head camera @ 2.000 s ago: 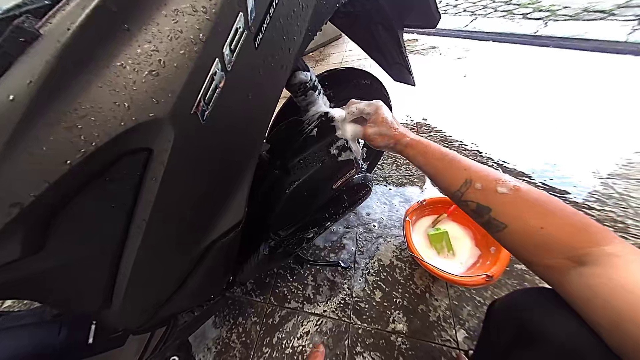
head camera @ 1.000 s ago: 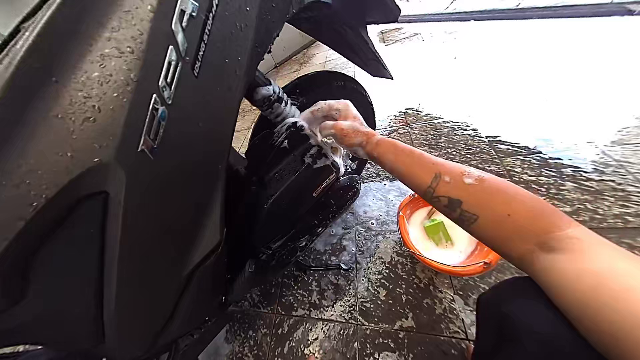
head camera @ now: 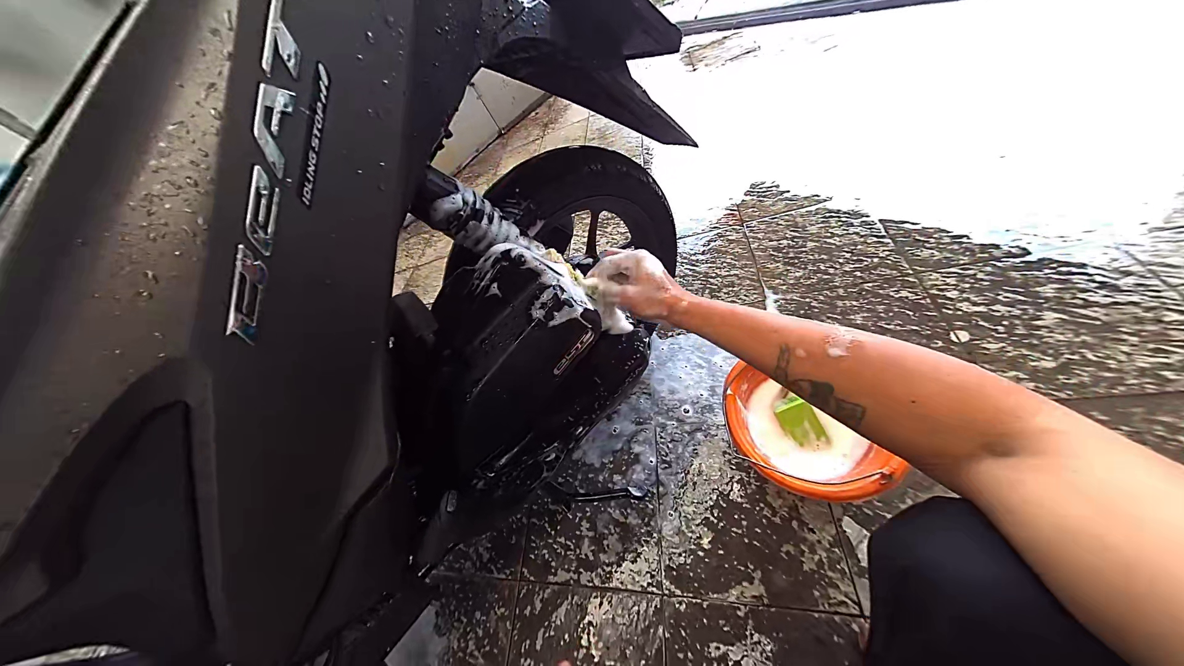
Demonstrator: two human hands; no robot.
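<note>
From the right my right hand (head camera: 638,282) reaches to the rear of a black motor scooter (head camera: 324,388), its fingers closed on a yellowish, foamy sponge (head camera: 566,268). The sponge touches the top of the black engine-side cover (head camera: 527,342), beside the rear wheel (head camera: 652,208). White suds coat the shock absorber (head camera: 472,220), the cover's upper edge and my fingers. Below my forearm stands an orange bucket (head camera: 786,479) of foamy water, with a green block-shaped object (head camera: 800,421) in it. My left hand is not in view.
Wet, patchy floor tiles (head camera: 740,546) run under the scooter and bucket, with suds near the wheel. The kickstand (head camera: 601,495) sticks out low beside the bucket. A pointed black tail piece (head camera: 601,65) overhangs the wheel. My dark-clothed knee (head camera: 962,583) is at lower right.
My right hand has moved from the shock absorber's lower end to the rear edge of the cover. The sponge shows more plainly now.
</note>
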